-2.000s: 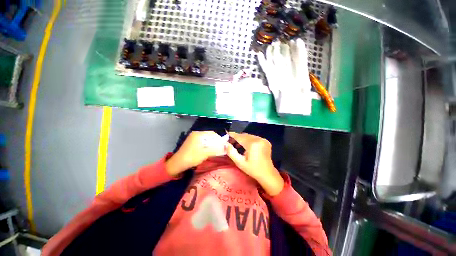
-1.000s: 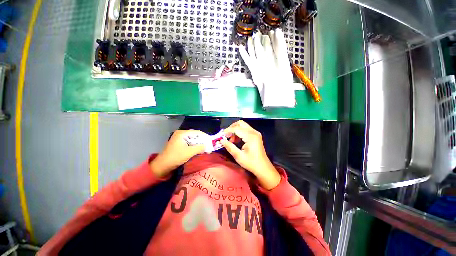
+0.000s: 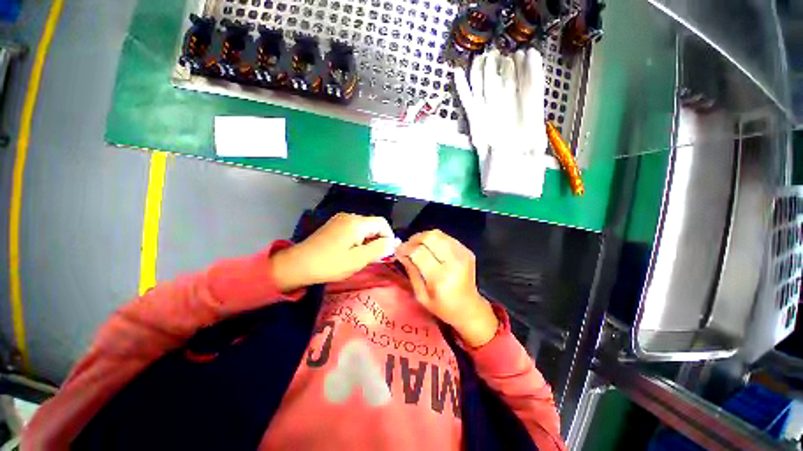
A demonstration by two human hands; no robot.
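Observation:
My left hand (image 3: 344, 250) and my right hand (image 3: 443, 275) are together over my lap, in front of the bench edge. Between their fingertips is a small white and dark red piece, probably the ID badge card (image 3: 391, 255). The fingers cover most of it, so its shape and any sleeve around it cannot be told. Both hands are bare, with fingers pinched on it.
The green bench (image 3: 331, 167) holds a perforated tray (image 3: 387, 110) with wound coils (image 3: 268, 57), white gloves (image 3: 511, 123) over its front edge, orange-handled cutters (image 3: 565, 158), a blank paper label (image 3: 251, 136) and clear plastic film (image 3: 403, 158). A steel pan (image 3: 686, 345) stands right.
My hands have closed together over the badge card, which showed more between them a second ago. The head view has shifted and tilted slightly.

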